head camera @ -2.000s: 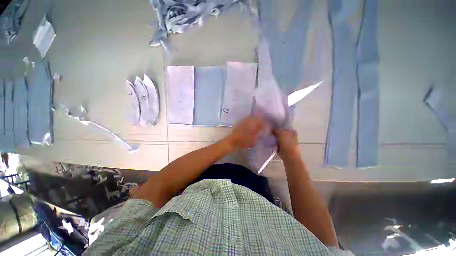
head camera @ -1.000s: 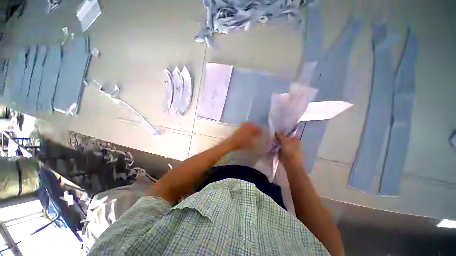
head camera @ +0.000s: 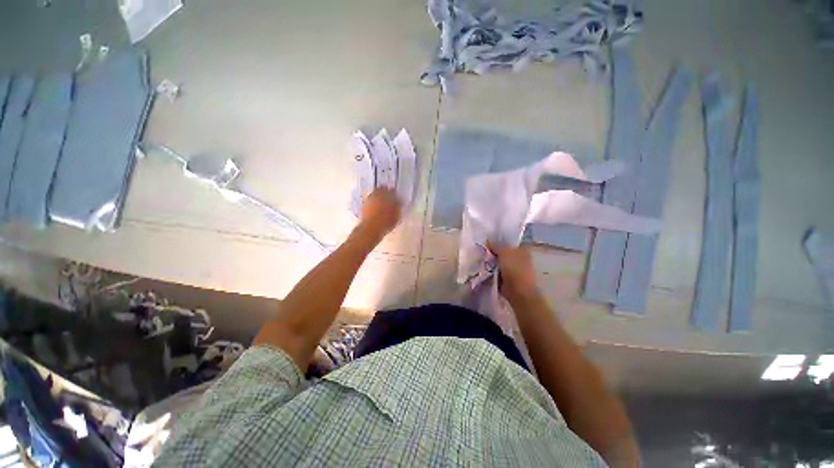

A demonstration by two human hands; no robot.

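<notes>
My right hand (head camera: 508, 271) is shut on a bunch of pale lilac marker paper (head camera: 494, 215), whose loose ends spread up and to the right over the rectangular blue pieces (head camera: 450, 157). My left hand (head camera: 381, 212) is at the lower ends of the small curved pieces (head camera: 384, 160), three pale crescents side by side. Its fingertips touch or hover over them; whether it grips one cannot be told. The rectangular blue pieces show no pale sheets lying flat on them and are partly hidden by the held paper.
Long blue strips (head camera: 718, 201) lie to the right. Wider blue stacks (head camera: 96, 146) lie at far left. A tangled scrap heap (head camera: 521, 41) is at the far side. A pale thin strip (head camera: 261, 208) lies left of the curved pieces. The table's near edge (head camera: 229, 288) is close to my body.
The pale sheets on the rectangular pieces have come off and the bunch in my right hand is bigger. My left hand has moved left to the curved pieces. The view has shifted.
</notes>
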